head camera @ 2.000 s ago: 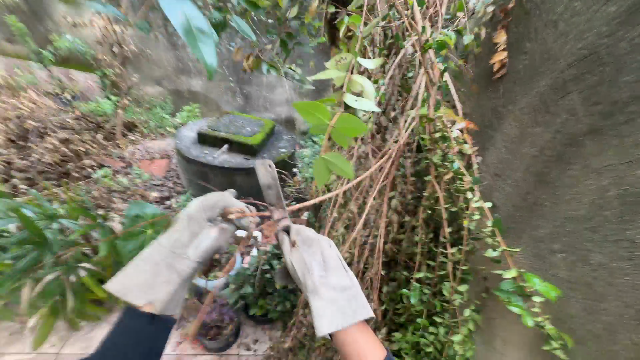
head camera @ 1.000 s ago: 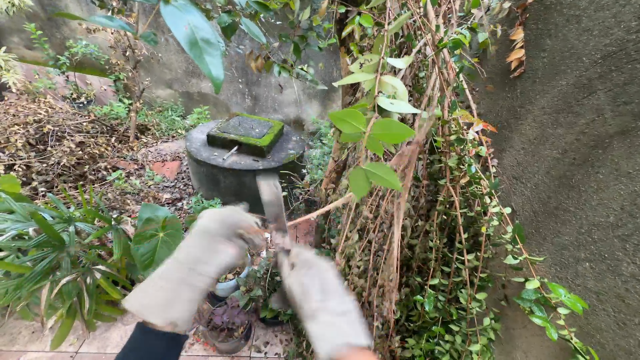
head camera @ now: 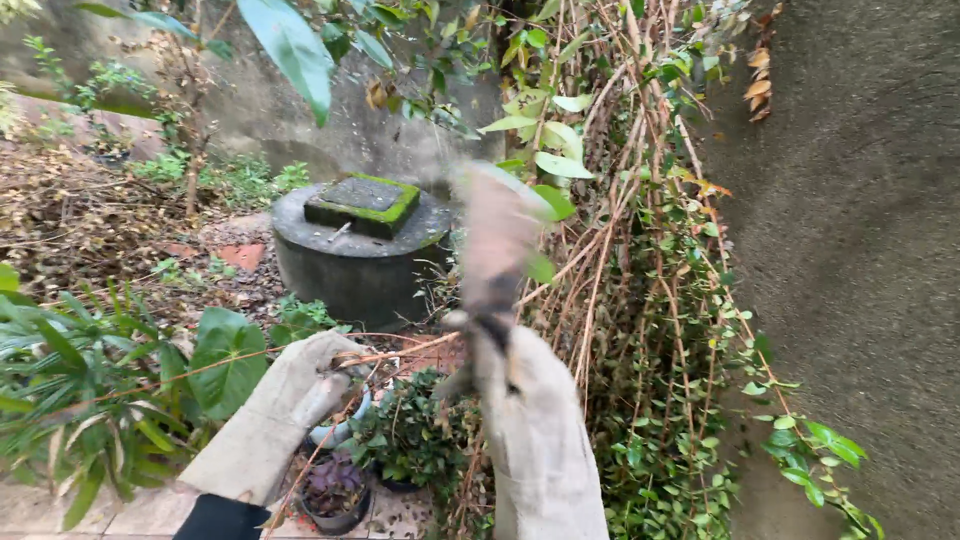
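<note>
My left hand (head camera: pixel 304 382), in a pale work glove, is closed around thin brown vine stems (head camera: pixel 420 346) that run right into a hanging mass of vines (head camera: pixel 637 247). To its right, my right hand (head camera: pixel 529 420), gloved alike, grips a broad-bladed hand tool, perhaps a machete or billhook (head camera: pixel 495 240). The blade points up and is blurred by motion; it stands above the stems, in front of some green leaves. The handle is mostly hidden in the glove.
A round concrete tank (head camera: pixel 360 277) with a mossy slab on top stands behind. Potted plants (head camera: pixel 334 495) sit on paving below. Leafy plants (head camera: pixel 97 382) grow at the left, and a rough wall (head camera: pixel 855 225) rises at the right. A large leaf (head camera: pixel 292 52) hangs overhead.
My right hand has raised the blade away from the stems, where it was held against them near my left hand. My left hand still holds the stems.
</note>
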